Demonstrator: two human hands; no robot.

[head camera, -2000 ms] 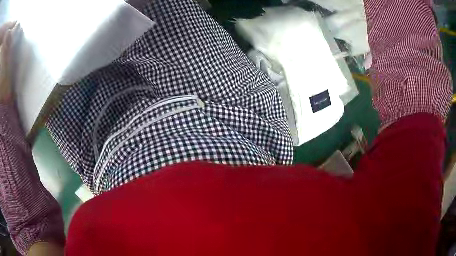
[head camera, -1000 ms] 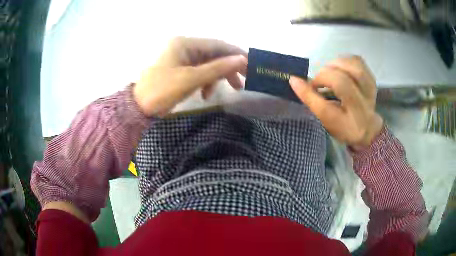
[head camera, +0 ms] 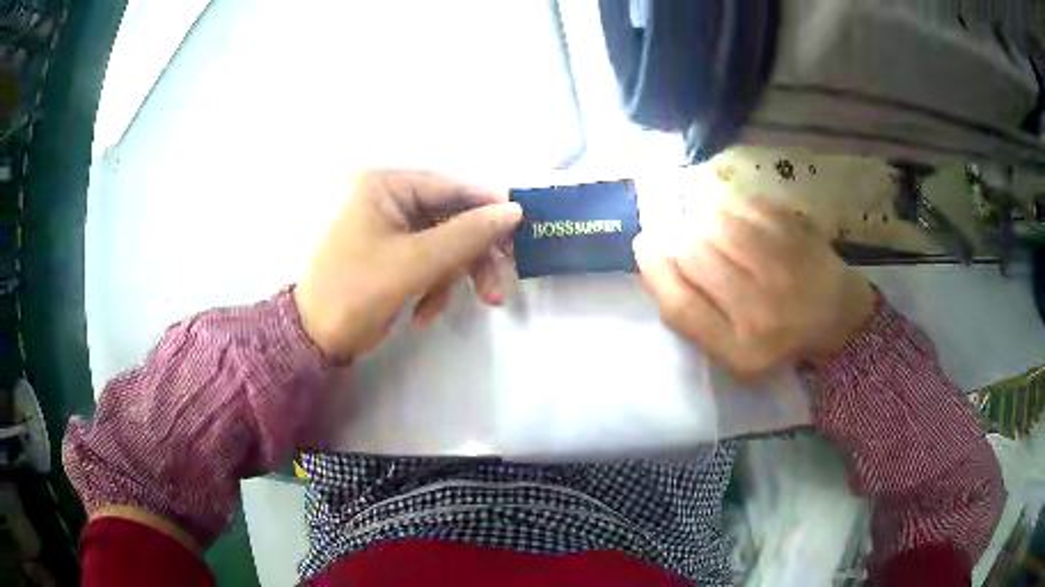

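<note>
A dark navy label (head camera: 576, 227) with pale lettering lies flat at the upper edge of a white fabric piece (head camera: 602, 367), in front of me on the white table. My left hand (head camera: 401, 258) pinches the label's left end between thumb and fingers. My right hand (head camera: 756, 281) rests on the fabric with its fingertips at the label's right edge; glare washes out these fingers, so their exact hold is hard to tell. The dark rounded end of the sewing machine head (head camera: 699, 69) stands above and right of the label. The needle is hidden by glare.
The tan, worn machine bed (head camera: 837, 206) lies behind my right hand. The machine arm (head camera: 905, 80) fills the upper right. The checked apron (head camera: 516, 505) covers my lap below the table edge. Loose white cloth (head camera: 802, 510) lies at the lower right, beside the lap.
The view moved from lap and side pile to the table. Both hands came together, and the label went from held up to lying on the fabric. The machine head came into view.
</note>
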